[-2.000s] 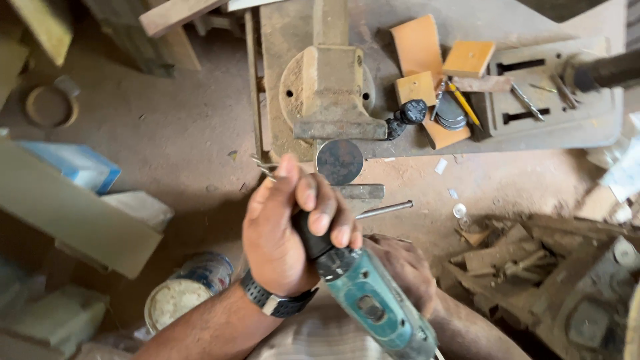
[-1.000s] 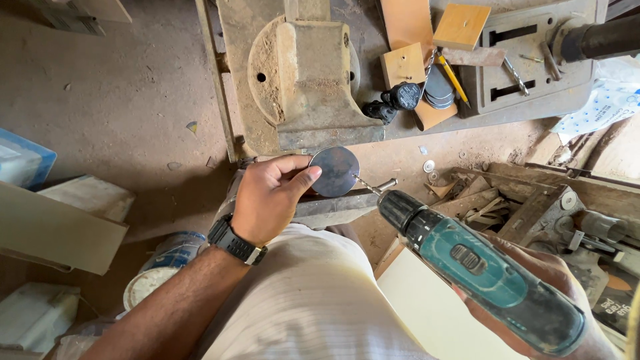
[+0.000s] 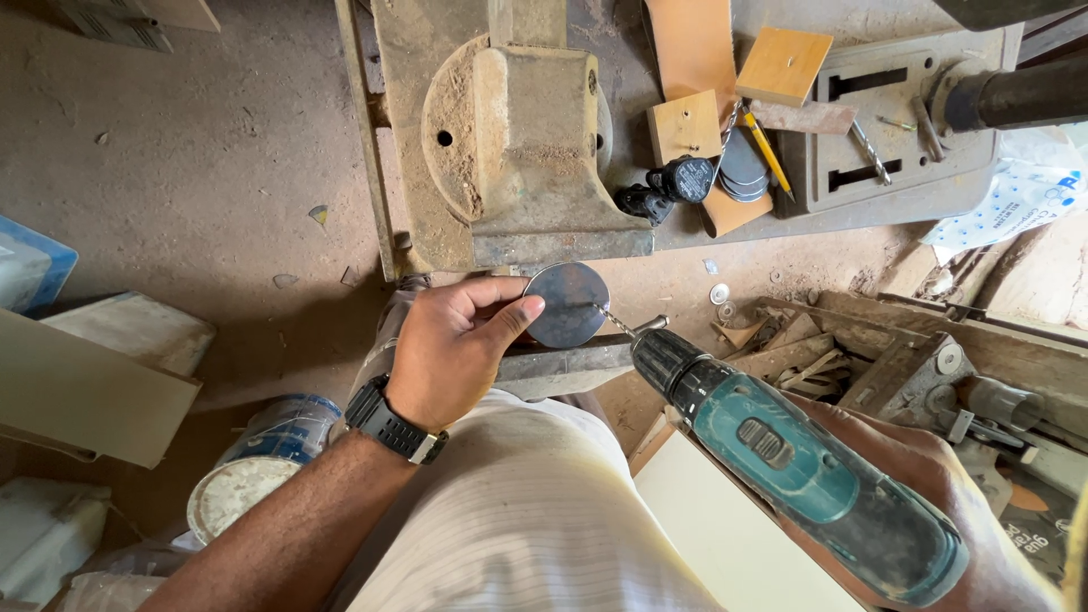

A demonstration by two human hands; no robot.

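Observation:
My left hand (image 3: 455, 344), with a black wristwatch on its wrist, pinches the left edge of a round dark metal disc (image 3: 565, 314) between thumb and fingers. From the right, my right hand (image 3: 892, 476) grips a teal and black cordless drill (image 3: 790, 459), its handle mostly hidden. The tip of the twist drill bit (image 3: 618, 322) meets or overlaps the disc's right side; whether it cuts in cannot be told. Above the disc stands a dusty bench vise (image 3: 540, 144), its front jaw (image 3: 557, 246) close to the disc's upper edge.
Wooden blocks (image 3: 784, 66), a yellow pencil (image 3: 767, 153), more round discs (image 3: 744, 166) and a black cordless battery (image 3: 682, 178) lie right of the vise. Beyond them is a slotted machine base (image 3: 901, 119). A bucket (image 3: 255, 476) stands lower left; wood scraps (image 3: 799, 348) lie at right.
Two seconds ago my left hand was at the drill's chuck, with the disc near the vise jaw. By one second ago it held the disc's edge, and the drill had swung right, bit towards the disc.

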